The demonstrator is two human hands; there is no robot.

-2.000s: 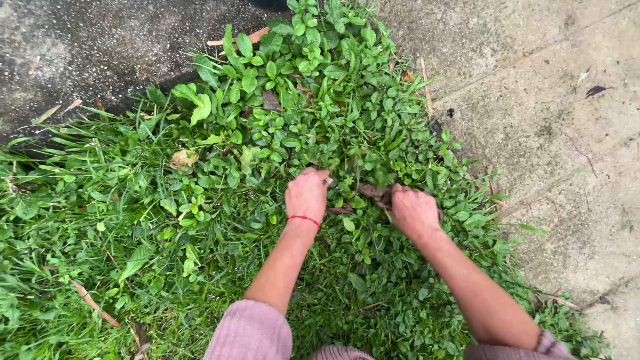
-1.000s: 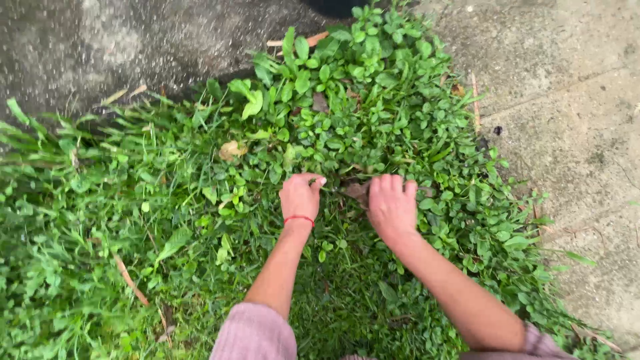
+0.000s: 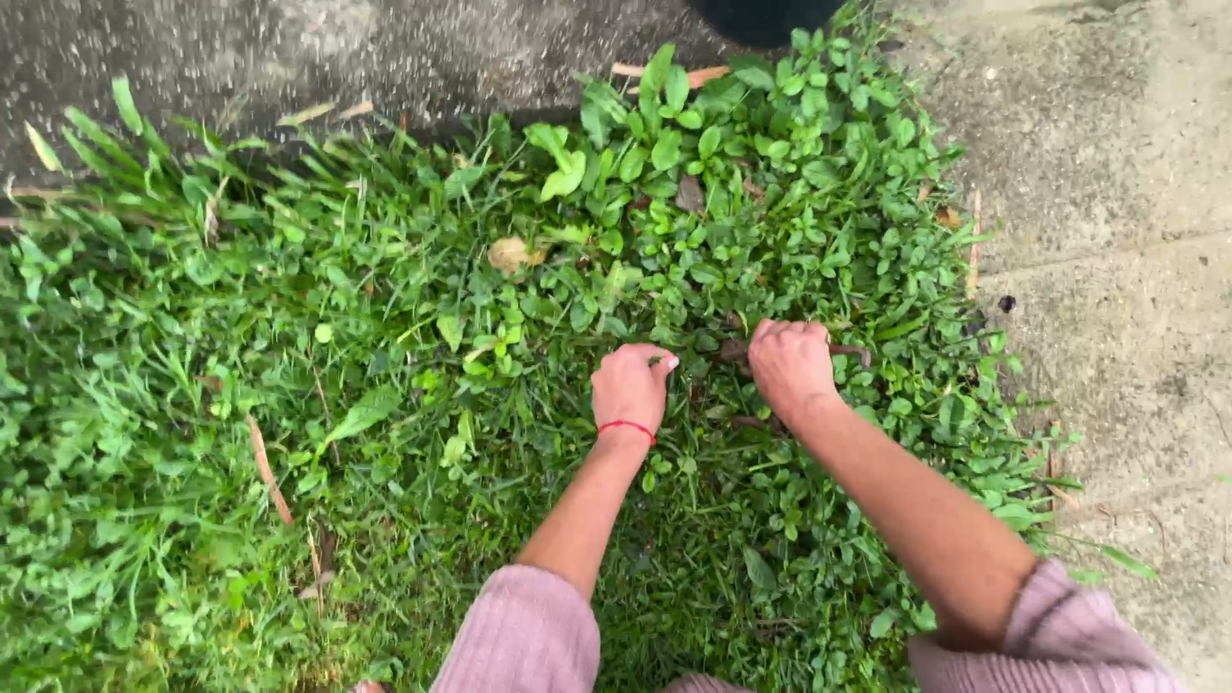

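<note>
My left hand [image 3: 632, 388], with a red string bracelet at its wrist, is low over the leafy plants [image 3: 539, 462]. Its thumb and fingertips are together, and whether a bit of plant is pinched there I cannot tell. To its right, my right hand [image 3: 791, 368] is closed around a brown, rusty-looking hand tool [image 3: 851, 353]. One end of the tool sticks out to the right of the fist, and a wider brown part shows at the left among the leaves. The tool's tip is hidden by the greenery.
Rough dark concrete [image 3: 337, 58] borders the plants at the top, with a dark rounded object [image 3: 765, 14] at its edge. Paler concrete slabs [image 3: 1107, 269] run down the right side. A dry tan leaf [image 3: 513, 254] and a reddish-brown strip [image 3: 268, 470] lie among the greenery.
My hands have stayed close together over the same part of the plants, with small shifts. More of the tool now shows to the right of my right fist.
</note>
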